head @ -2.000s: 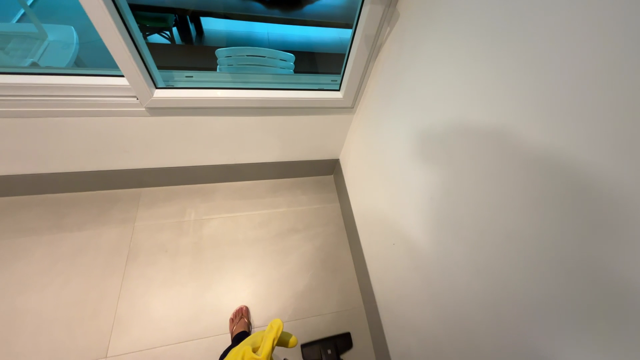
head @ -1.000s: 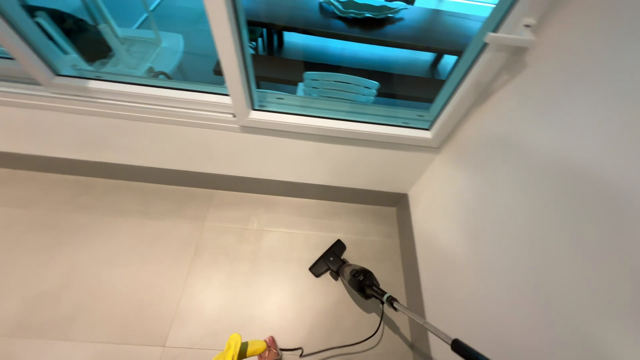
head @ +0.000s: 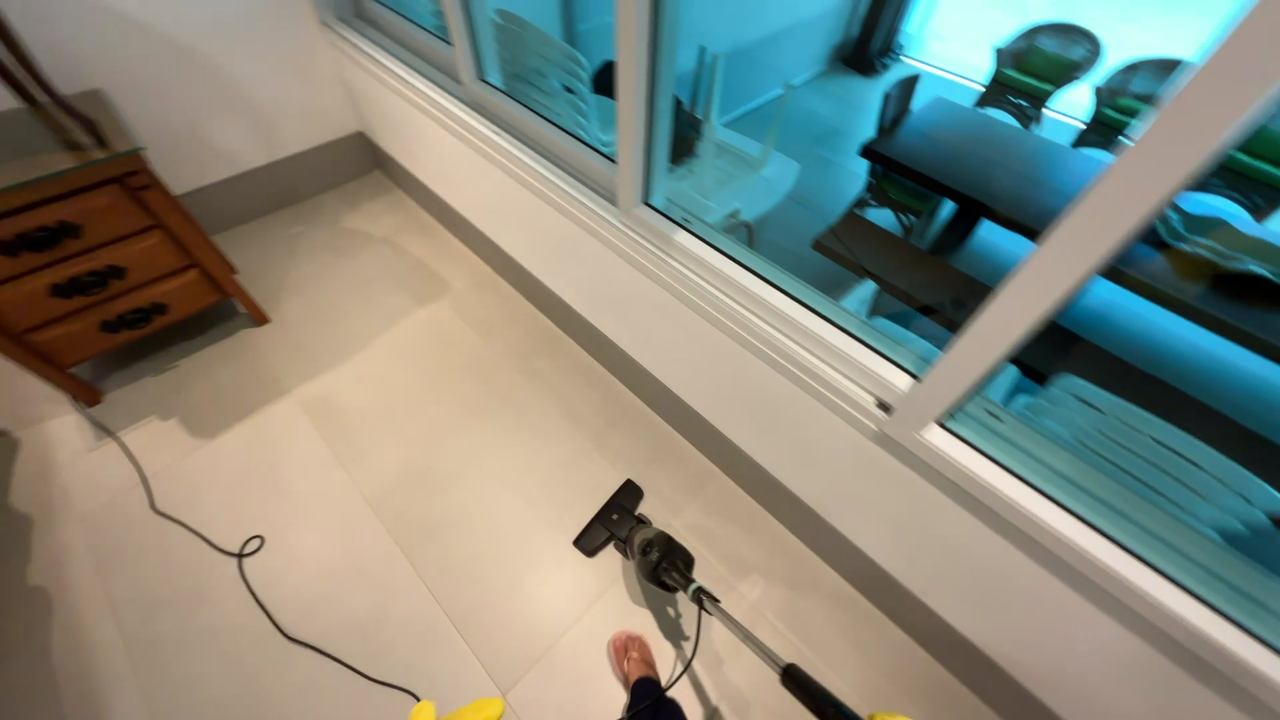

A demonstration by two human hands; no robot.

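A corded stick vacuum cleaner [head: 662, 557] has its black floor head [head: 609, 518] on the beige tiles, with a metal tube running to a black handle [head: 815, 692] at the bottom edge. Only a sliver of my right hand [head: 887, 716], in a yellow glove, shows beside the handle's end; its grip is out of view. At the bottom, my left hand [head: 458, 710] in a yellow glove is cut off by the frame, touching or near the black power cord [head: 310, 645]; whether it holds the cord cannot be told.
My foot in a flip-flop [head: 632, 655] stands left of the vacuum tube. A wooden chest of drawers [head: 95, 285] is at the left, with the cord passing by its leg. A low wall with a grey baseboard [head: 600, 350] runs under sliding windows [head: 765, 290]; tables and chairs are behind the glass.
The view has swung far left, bringing in the chest of drawers and a long stretch of cord. The vacuum floor head, only partly seen two seconds ago, is now fully in view.
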